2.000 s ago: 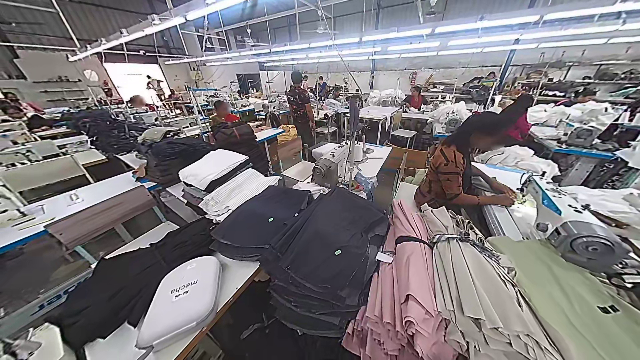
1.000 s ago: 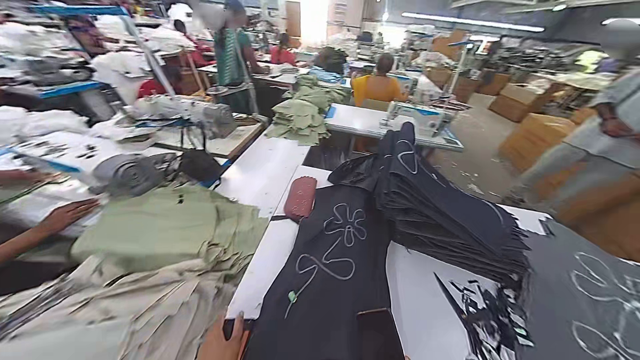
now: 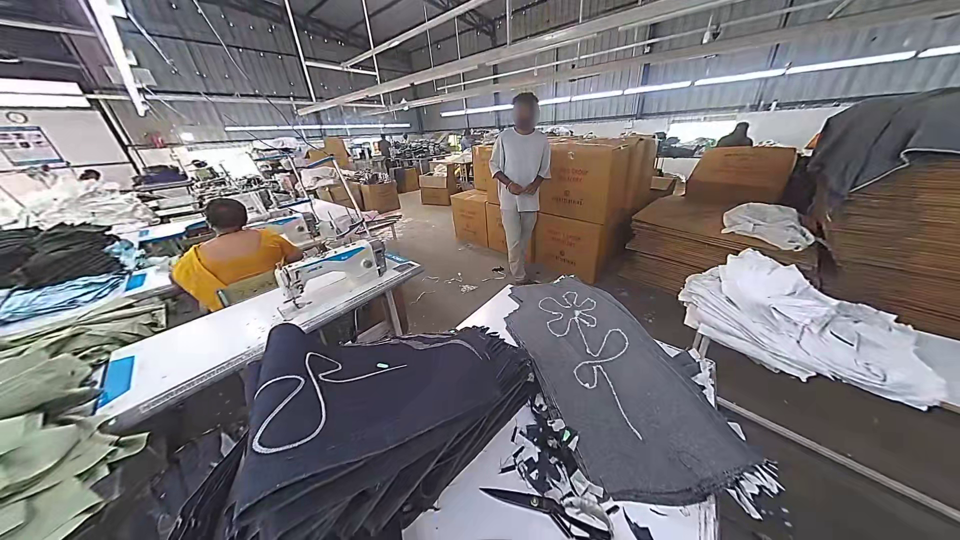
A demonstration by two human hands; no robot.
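Observation:
Neither of my hands shows in the head view now. A stack of dark navy fabric panels (image 3: 375,420) lies closest, its top panel bearing a pale cord-like line design and a small green sticker. To its right, a stack of grey fabric panels (image 3: 637,405) has a flower with a looping stem on top. Black-handled scissors (image 3: 536,504) rest on the white table (image 3: 457,510) between the stacks, their blade pointing left. Small dark and white fabric scraps (image 3: 547,446) lie around them and under the grey stack's edge.
An industrial sewing machine (image 3: 334,268) stands on a table at left, near a seated person in yellow (image 3: 229,251). Beyond my table stands a person in a pale shirt (image 3: 520,165) before cardboard boxes (image 3: 585,187). White fabric (image 3: 795,322) is piled at right; green fabric (image 3: 45,450) lies left.
The view has swung strongly to the right and lifted. A hand at the bottom edge beside the dark fabric one second ago is out of view. The person in pale clothing now shows whole.

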